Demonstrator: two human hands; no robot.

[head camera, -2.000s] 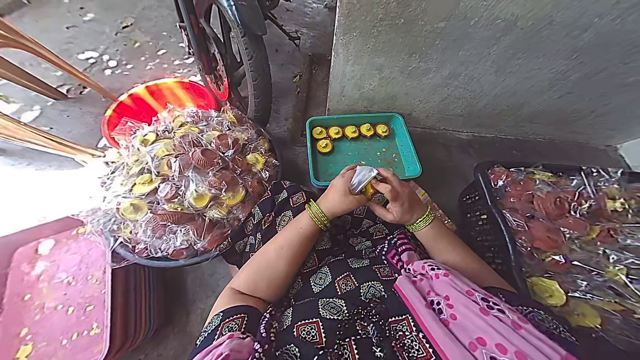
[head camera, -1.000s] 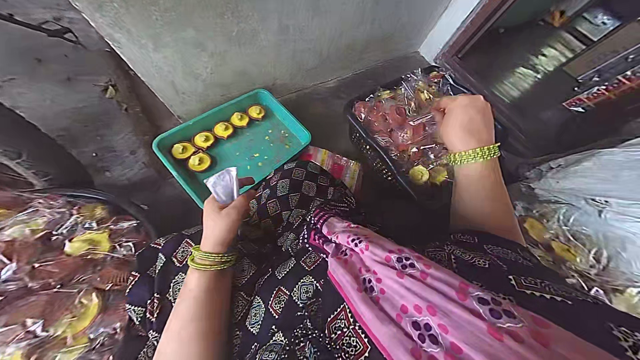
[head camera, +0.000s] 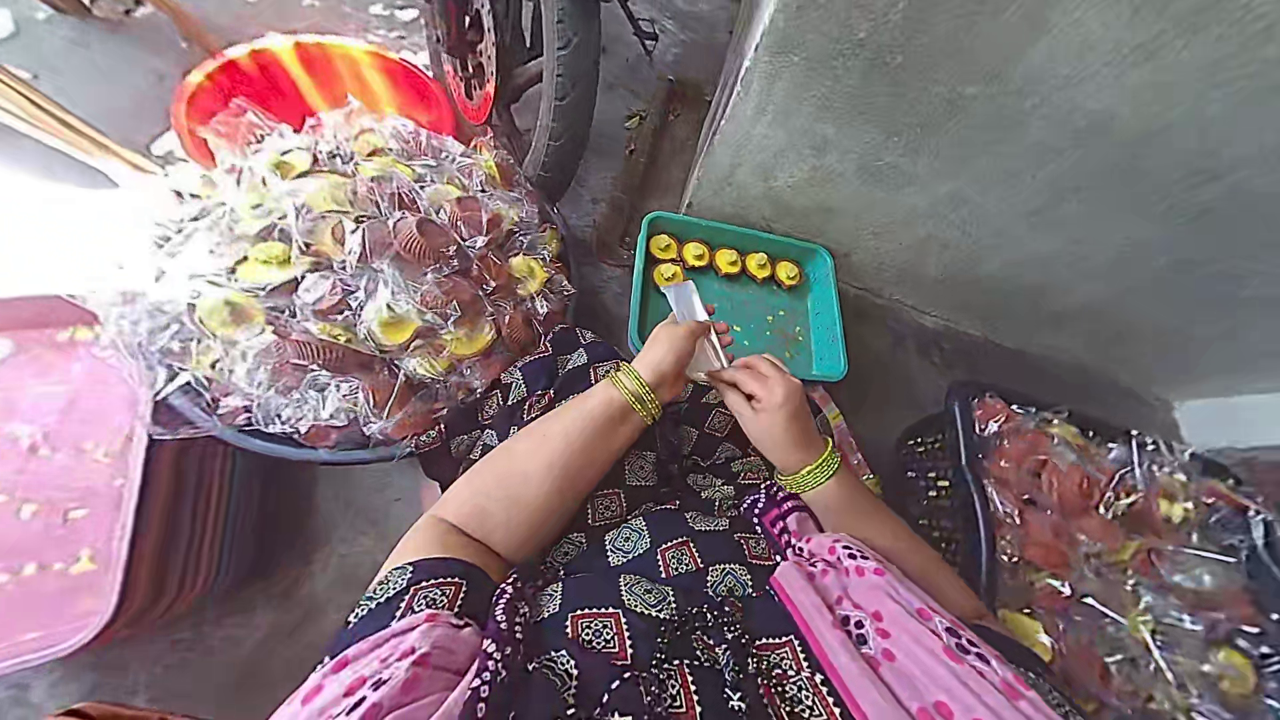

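My left hand holds a small stack of clear plastic bags over the near edge of a teal plastic tray. The fingers of my right hand pinch the lower edge of the plastic beside it. Several round yellow-topped pieces with dark rims, such as this one, stand in a row at the tray's far side. Another yellow-topped piece sits below the row's left end, just above the bags. Yellow crumbs lie on the tray floor.
At left, a wide tub is heaped with wrapped brown and yellow pieces, before a red tub. Stacked pink trays stand lower left. A black crate of wrapped pieces is right. A motorcycle wheel and grey wall lie beyond.
My right hand has left the black crate, where it was one second ago, and has come to the bags at my left hand. The view has swung back to the left.
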